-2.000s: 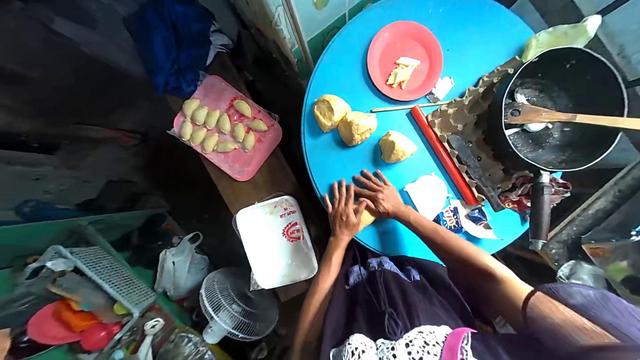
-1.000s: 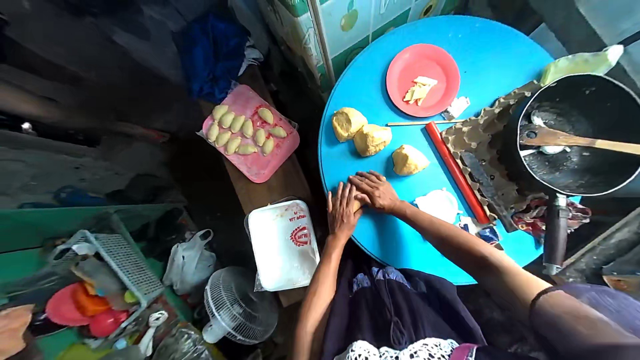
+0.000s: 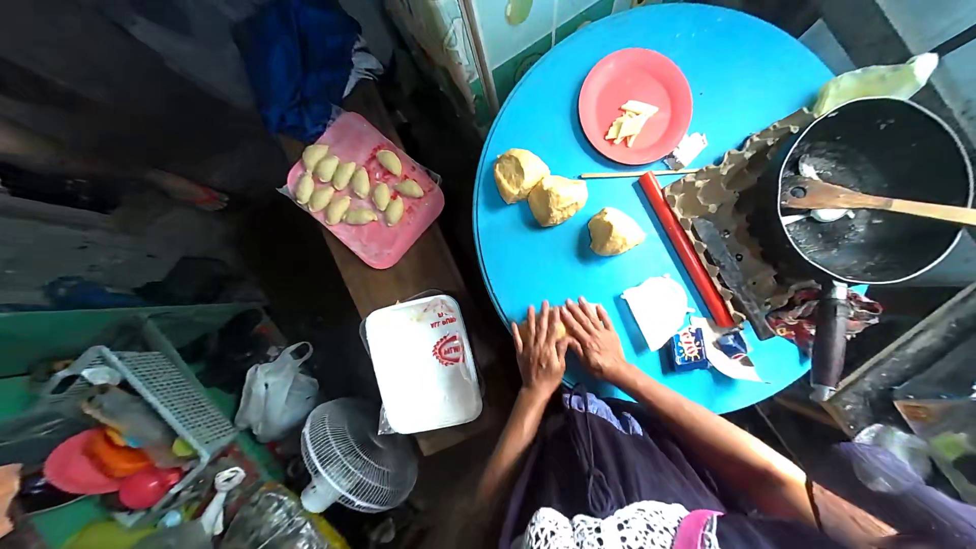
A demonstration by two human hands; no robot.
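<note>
My left hand point(image 3: 542, 349) and my right hand point(image 3: 592, 335) lie side by side, palms down, at the near left edge of the round blue table point(image 3: 518, 263). Under their fingers is a piece of yellow dough point(image 3: 560, 330), mostly hidden. Three more dough lumps sit beyond them: one lump point(image 3: 521, 175) touches a second point(image 3: 557, 200), and a third point(image 3: 615, 232) lies apart. A red rolling rod point(image 3: 685, 248) rests to the right, beside a cardboard egg tray point(image 3: 751, 164). Pale strips point(image 3: 631, 123) lie on a pink plate point(image 3: 637, 72).
A black pot point(image 3: 877, 252) with a wooden spatula point(image 3: 854, 198) stands at the right, its handle pointing toward me. On a bench at left are a pink tray point(image 3: 381, 248) with several shaped dough pieces and a white container point(image 3: 419, 381). A fan point(image 3: 358, 455) stands below.
The hands stay over the dough at the table edge; their fingers have shifted slightly and spread a little since one second ago. The view has shifted somewhat.
</note>
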